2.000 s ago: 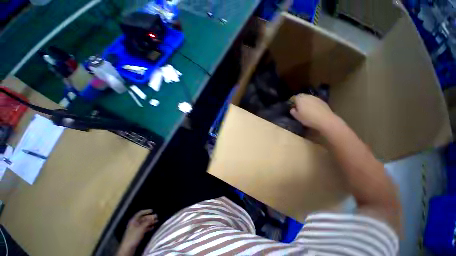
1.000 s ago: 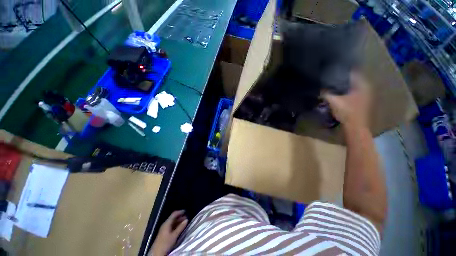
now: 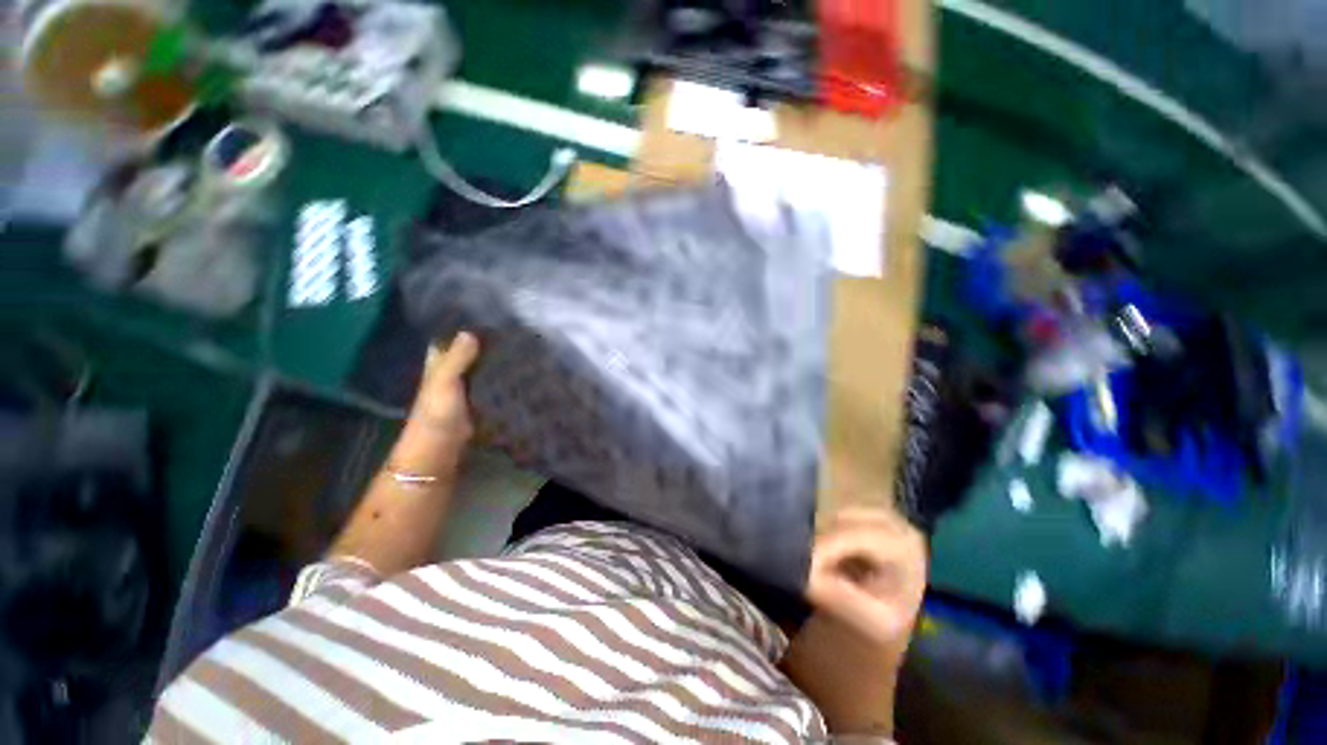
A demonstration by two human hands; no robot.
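A large dark grey pouch (image 3: 626, 349) with a small repeated pattern and a light sheen is held up in front of me, over the bench. My left hand (image 3: 447, 393) grips its left lower edge, thumb on top. My right hand (image 3: 869, 572) is closed on its lower right corner. The picture is blurred, and what is inside the pouch cannot be seen. The pouch hides much of the brown cardboard sheet (image 3: 869, 342) behind it. White paper (image 3: 825, 211) lies on the cardboard.
A red tray (image 3: 859, 56) and a black parts tray (image 3: 735, 47) stand at the far edge. A blue tool tray (image 3: 1179, 415) and white scraps (image 3: 1103, 495) lie on the right. Tape rolls, a grey-white box (image 3: 349, 70) and a white cable (image 3: 502, 195) are at the upper left.
The view has swung from the carton on the right back to the bench. The dark pouch has come out of the carton area to the bench, and my left hand now holds it too.
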